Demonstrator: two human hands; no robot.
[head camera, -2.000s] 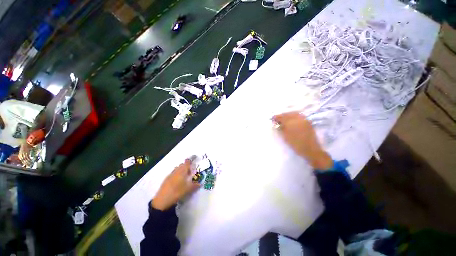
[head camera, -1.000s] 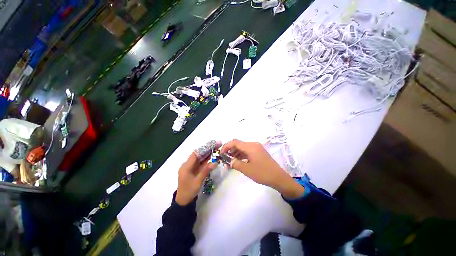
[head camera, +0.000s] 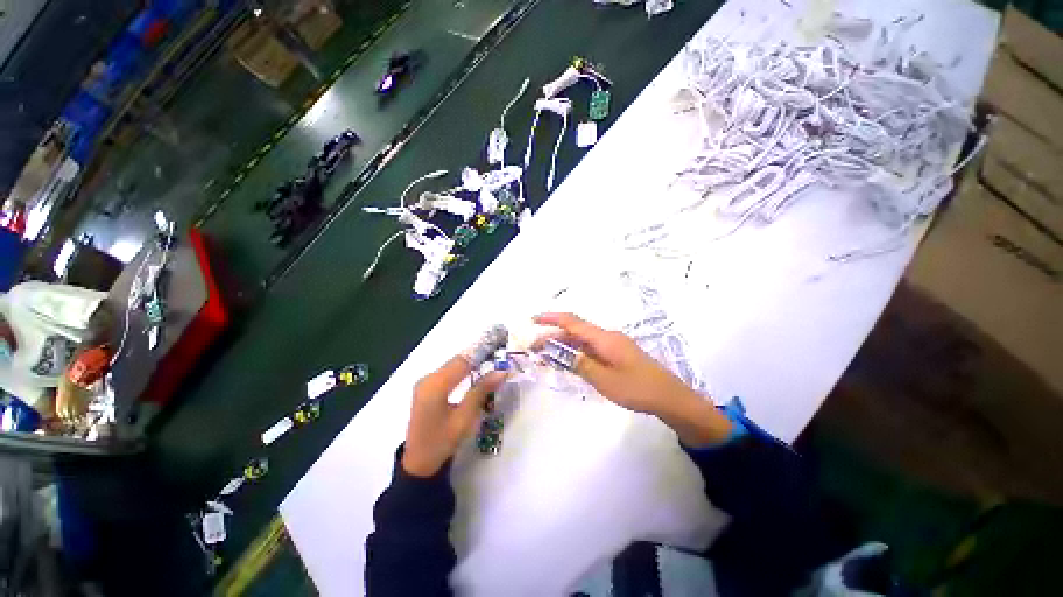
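Observation:
My left hand (head camera: 444, 405) holds a silvery, speckled piece (head camera: 490, 343) with a small blue part between its fingers. A green circuit board (head camera: 490, 434) hangs or lies just below those fingers; I cannot tell which. My right hand (head camera: 600, 363) is just to the right, its fingers around a small grey and white piece, perhaps a cable end (head camera: 562, 355). The two hands almost touch over the white table (head camera: 760, 301). A few loose white cables (head camera: 660, 328) lie beside the right hand.
A tangled heap of white cables (head camera: 819, 126) lies at the table's far right. Wired boards (head camera: 471, 208) and a row of smaller units lie on the green belt (head camera: 332, 306). A cardboard carton (head camera: 974, 292) stands at the right. A person's hand (head camera: 74, 401) shows at far left.
My right hand came from beside the cable heap to my left hand. Since one second ago its fingers have drawn slightly away to the right. The silvery piece was lifted between the earlier frames.

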